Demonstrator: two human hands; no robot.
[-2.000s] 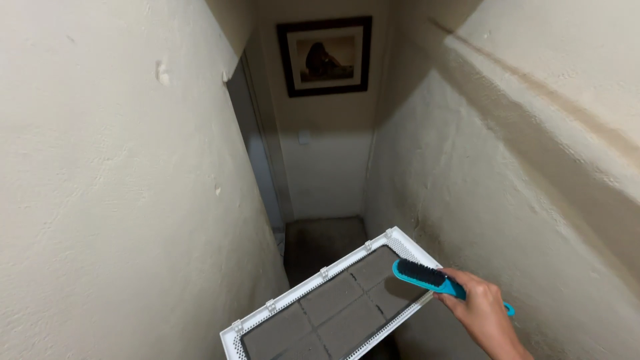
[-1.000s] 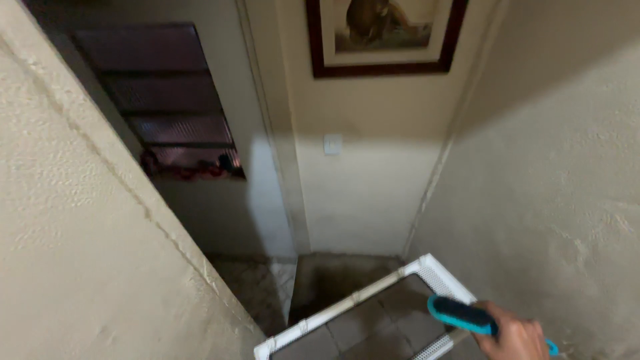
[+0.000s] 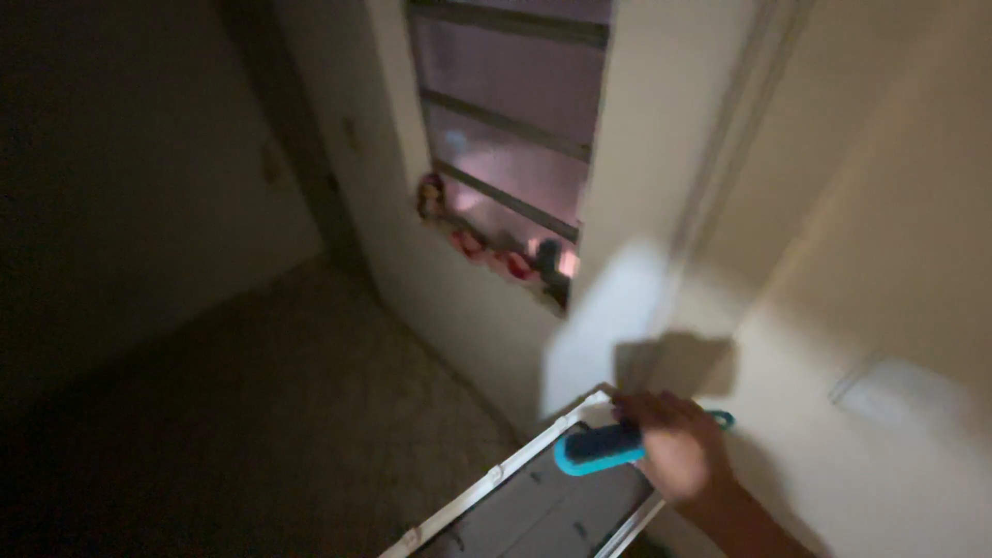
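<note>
My right hand (image 3: 678,446) is closed around the handle of a turquoise brush (image 3: 597,449) with dark bristles; the handle's looped end sticks out behind the fingers. Beneath the brush lies a rectangular white plastic frame (image 3: 496,474) with a grey panel (image 3: 535,508) inside it, cut off by the bottom edge. The hand is at the frame's far right corner; whether its fingers also grip the frame cannot be told. My left hand is out of view.
Ahead stands a light door or wall panel with a barred window (image 3: 511,124), red and pink decorations (image 3: 496,256) along its lower edge. A wall with a pale switch plate (image 3: 891,395) rises at the right. Dark floor (image 3: 310,403) spreads out at the left.
The view has turned left and closer to the barred window, and the framed picture has left it. The brush stays in my right hand above the white frame.
</note>
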